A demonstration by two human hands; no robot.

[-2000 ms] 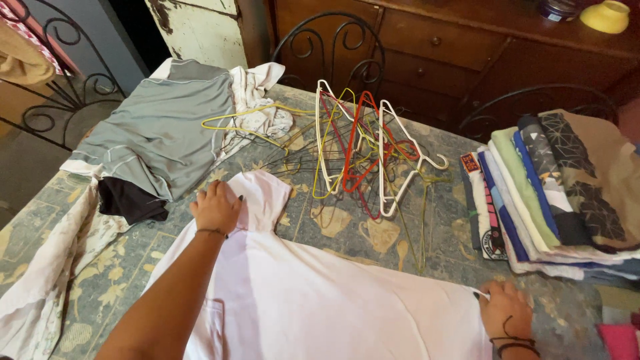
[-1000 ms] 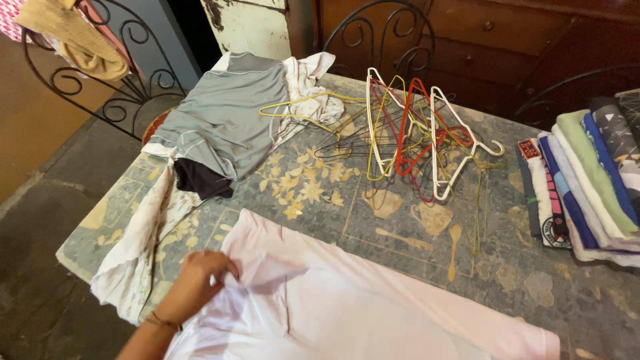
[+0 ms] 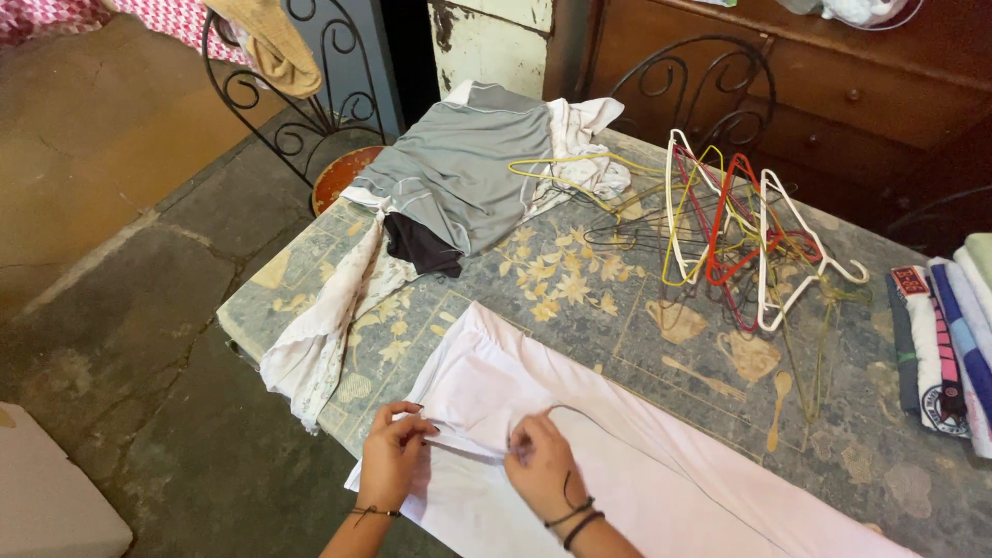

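Note:
A white cloth garment (image 3: 620,465) lies in a long flat shape along the near side of the table, its lower part running out of view. My left hand (image 3: 399,449) pinches an edge of its folded end between thumb and fingers. A short way to the right, my right hand (image 3: 542,465) grips the same folded edge with curled fingers. Beyond them a grey garment (image 3: 473,163) is spread over the far left corner, with a white printed garment (image 3: 333,341) and a black piece of cloth (image 3: 422,244) against it.
Several hangers, among them a white one (image 3: 763,256) and a red one (image 3: 711,267), lie tangled on the patterned tabletop (image 3: 573,287). Folded clothes (image 3: 949,341) are stacked at the right. Scrolled metal chairs (image 3: 341,101) and a wooden dresser (image 3: 868,101) stand around the table.
My right hand, at the garment's right end two seconds ago and out of view one second ago, is now beside my left on the folded left end. The view has swung left.

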